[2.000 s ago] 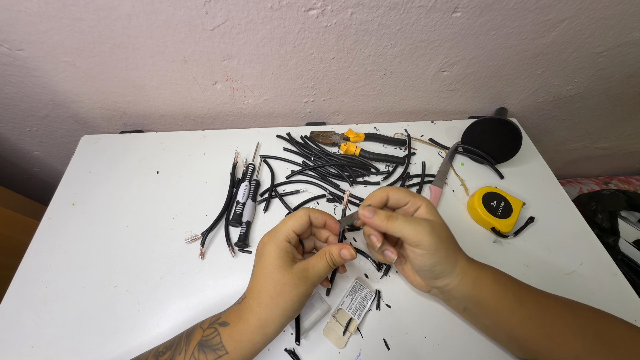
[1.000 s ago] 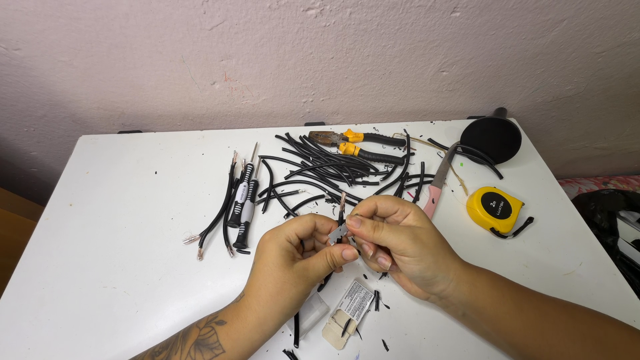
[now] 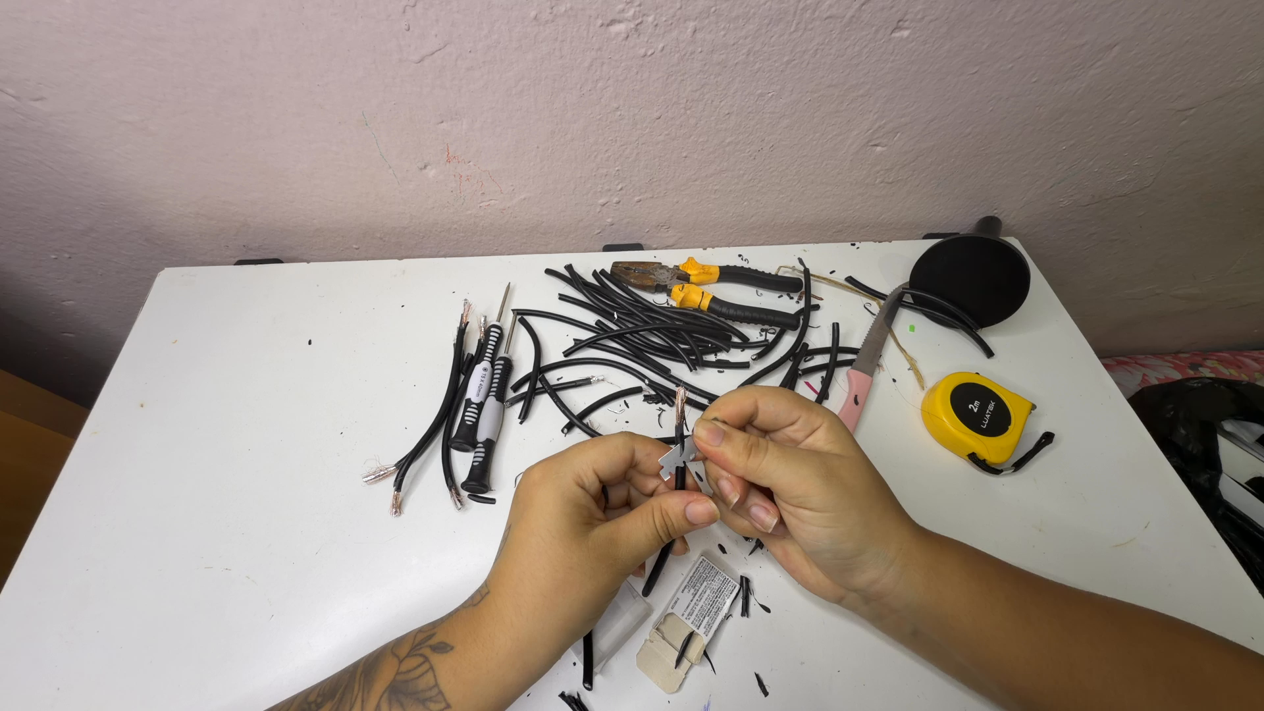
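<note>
My left hand (image 3: 612, 513) grips a short black cable (image 3: 660, 566) between thumb and fingers, its bare copper strands (image 3: 680, 400) pointing up. Between finger and thumb, my right hand (image 3: 790, 484) holds a small notched metal blade (image 3: 677, 460) against the cable just below the bare copper. Behind the hands lies a loose pile of cut black cable pieces (image 3: 632, 326). Left of the hands, several black cables (image 3: 431, 420) with bared copper ends lie beside two precision screwdrivers (image 3: 481, 395). Below the hands, an open small cardboard box (image 3: 703, 597) bears writing.
Pliers with yellow and black handles (image 3: 731, 291) lie on the pile. To the right are a pink-handled serrated knife (image 3: 869, 360), a yellow tape measure (image 3: 973, 415) and a black funnel-like object (image 3: 968, 281). A clear plastic case (image 3: 614, 624) and insulation scraps lie on the white table (image 3: 247, 474).
Both hands stay close together over the same spot. The metal blade has shifted and turned slightly against the cable, and my right fingers have changed their pose.
</note>
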